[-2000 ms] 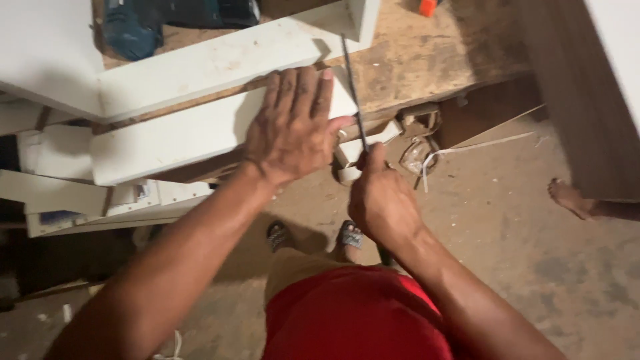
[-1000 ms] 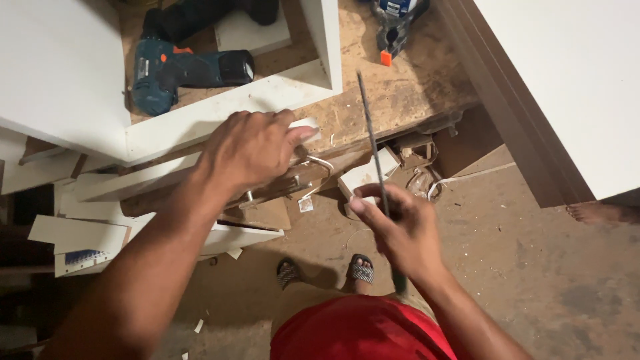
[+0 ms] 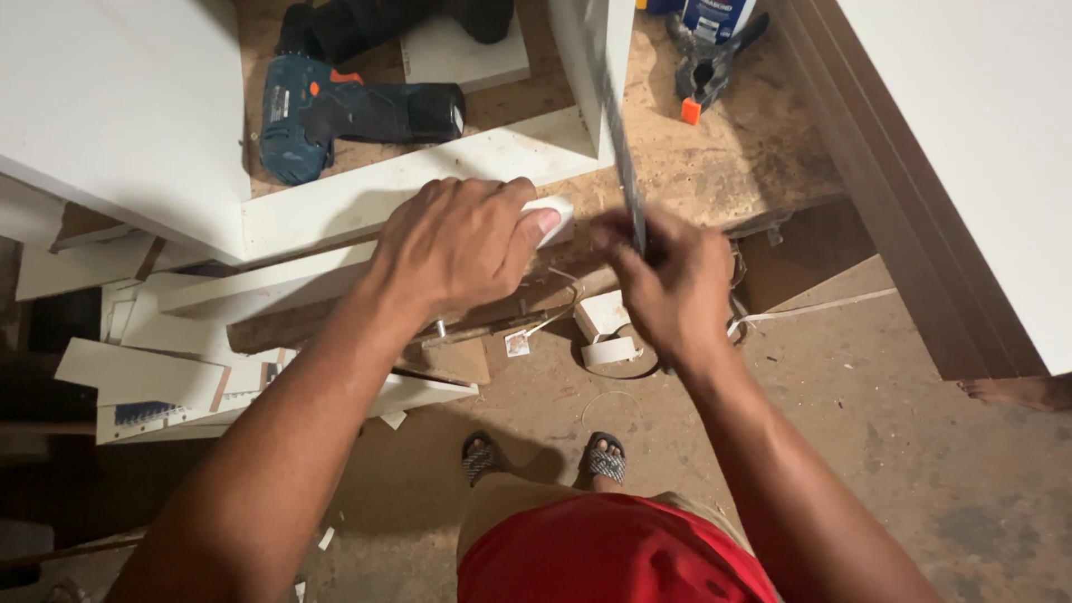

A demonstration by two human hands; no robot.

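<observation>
My left hand (image 3: pixel 465 243) grips a narrow white board (image 3: pixel 276 280) near its right end, thumb along the end; the board lies tilted along the workbench's front edge. My right hand (image 3: pixel 670 276), slightly blurred, is closed around the lower part of a long thin metal file (image 3: pixel 624 159), whose blade points up and away. The file stands apart from the board's end, to its right. Behind my left hand is the front rail of a white cabinet frame (image 3: pixel 419 167). Inside that frame lies a teal and black cordless drill (image 3: pixel 360 113).
A black spring clamp (image 3: pixel 708 75) with an orange tip lies on the workbench (image 3: pixel 754 159). A large white panel with brown edges (image 3: pixel 963 167) stands right. White offcuts (image 3: pixel 151 368) are stacked lower left. A roll of white edging (image 3: pixel 610 352) sits below the bench edge. Another person's foot (image 3: pixel 1022 392) shows at right.
Two seconds ago my left hand lay flat on the board and the file was at its end; now the hand wraps around the board and the file is apart from it. The view has shifted.
</observation>
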